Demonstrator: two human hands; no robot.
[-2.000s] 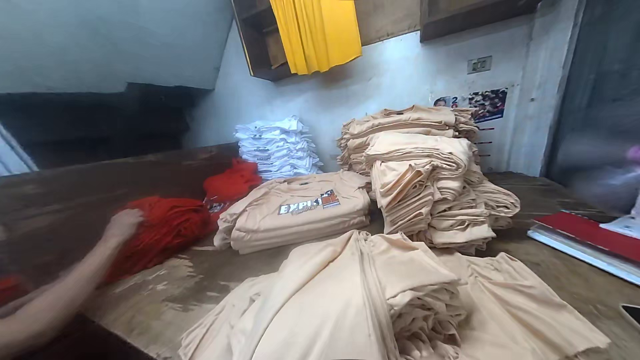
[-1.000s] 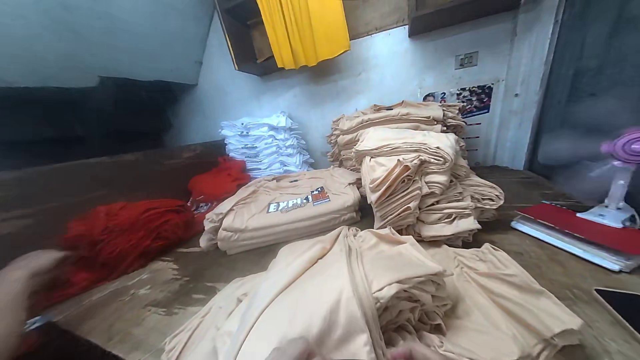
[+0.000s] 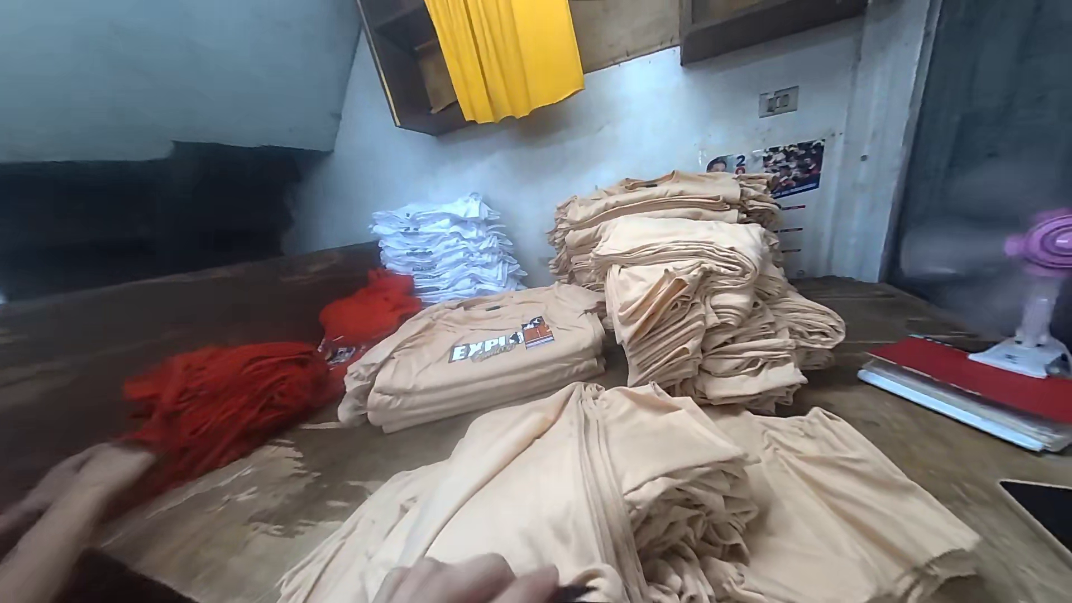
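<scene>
A spread pile of tan shirts (image 3: 536,502) lies on the wooden table in front of me. At its near edge my left hand (image 3: 469,579) shows only bent, blurred fingers, beside a small dark object that I cannot make out. Whether those fingers grip cloth is unclear. Just right of them is a pale curl, either cloth or a fingertip of my right hand. Behind the pile lie folded tan shirts (image 3: 486,360) with a printed front. Taller stacks of tan shirts (image 3: 670,243) stand behind to the right.
At left, another person's blurred hands (image 3: 109,469) are by a red cloth pile (image 3: 234,394). More red cloth (image 3: 368,314) and a stack of white shirts (image 3: 448,247) lie behind. Folders (image 3: 971,381) under a pink-and-white fan (image 3: 1034,356) and a dark flat device (image 3: 1043,507) are at right.
My left hand's fingers show at the bottom edge, where two seconds ago no hand showed. The other person's hand has moved down and left from the top of the red pile.
</scene>
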